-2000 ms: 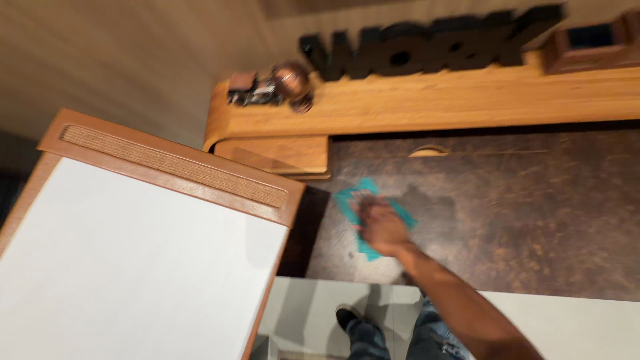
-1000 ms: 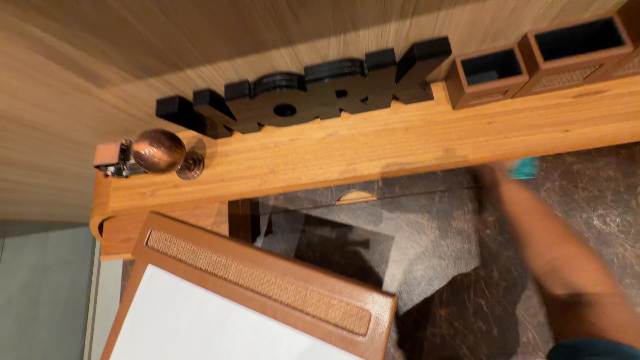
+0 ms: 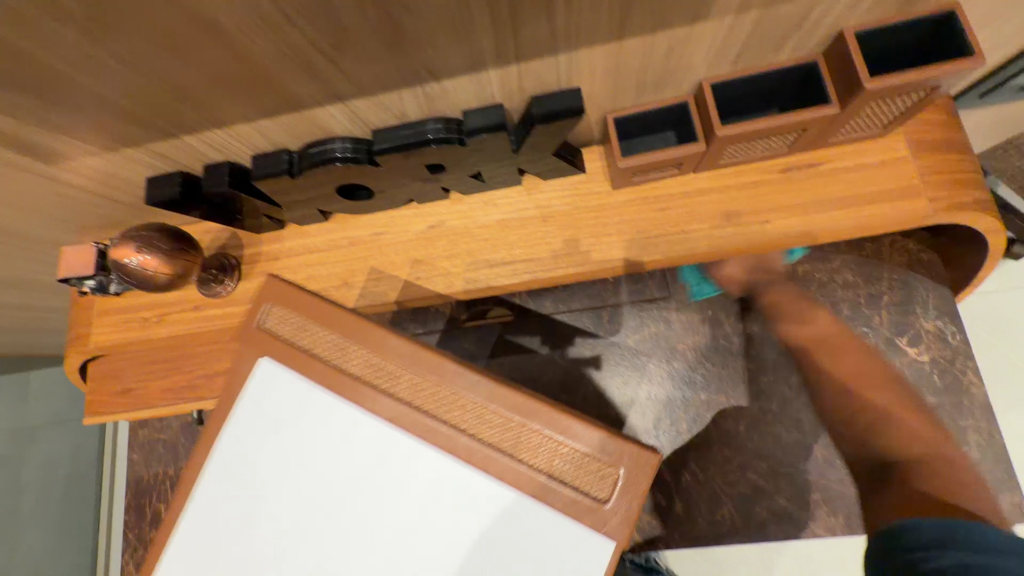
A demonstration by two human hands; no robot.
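My right hand (image 3: 750,274) presses a teal cloth (image 3: 699,282) to the dark marbled desktop (image 3: 872,320), close beneath the front edge of the raised wooden shelf (image 3: 480,240). Bits of the cloth stick out on both sides of the hand, which is a little blurred. A brown leather desk pad with a white sheet (image 3: 384,480) is tilted in the lower left and covers part of the desk. My left hand is not in view, so what it holds cannot be seen.
On the shelf stand a copper-coloured globe-like ornament (image 3: 156,256), black block letters (image 3: 352,180) and several brown leather boxes, among them a small one (image 3: 656,140) and a taller one (image 3: 912,48). A wood-panelled wall (image 3: 400,48) rises behind. The shelf's rounded end (image 3: 988,232) curves down at right.
My right hand and the cloth have moved from the desk's left part to the right, along the shelf. The view has shifted, and the leather boxes now show fully.
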